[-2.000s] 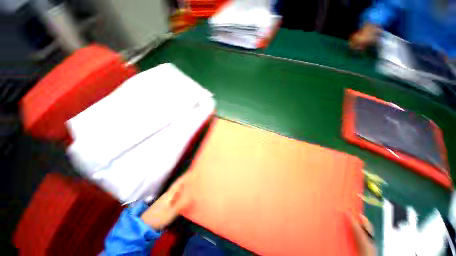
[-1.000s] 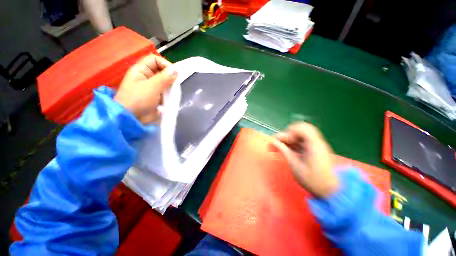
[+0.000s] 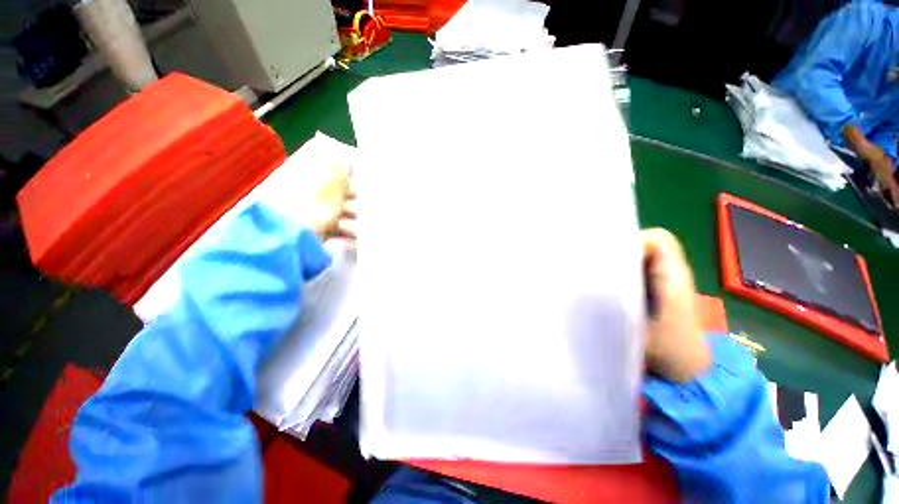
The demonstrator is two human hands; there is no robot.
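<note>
A large white foam bag (image 3: 498,266) is held up nearly upright in front of me, its flat side facing me. A faint darker area shows low on its right part. My right hand (image 3: 672,305) grips its right edge. My left hand (image 3: 337,205) is at its left edge, the fingers partly hidden behind it. The red-orange foam pad (image 3: 552,482) lies below and behind the bag, mostly hidden. The stack of bagged covers (image 3: 313,364) is at the left, under my left forearm.
Red-orange foam pads (image 3: 148,187) are stacked at the left. A dark cover (image 3: 808,266) lies on a red pad on the green bench (image 3: 680,187) at the right. Release liners (image 3: 838,443) lie at the lower right. A person in blue (image 3: 838,69) sits across, beside white bags (image 3: 784,133).
The white bag and the cover showing in it were on the left stack; the bag is now raised in front of me. My right hand has moved from the red pad to the bag's right edge.
</note>
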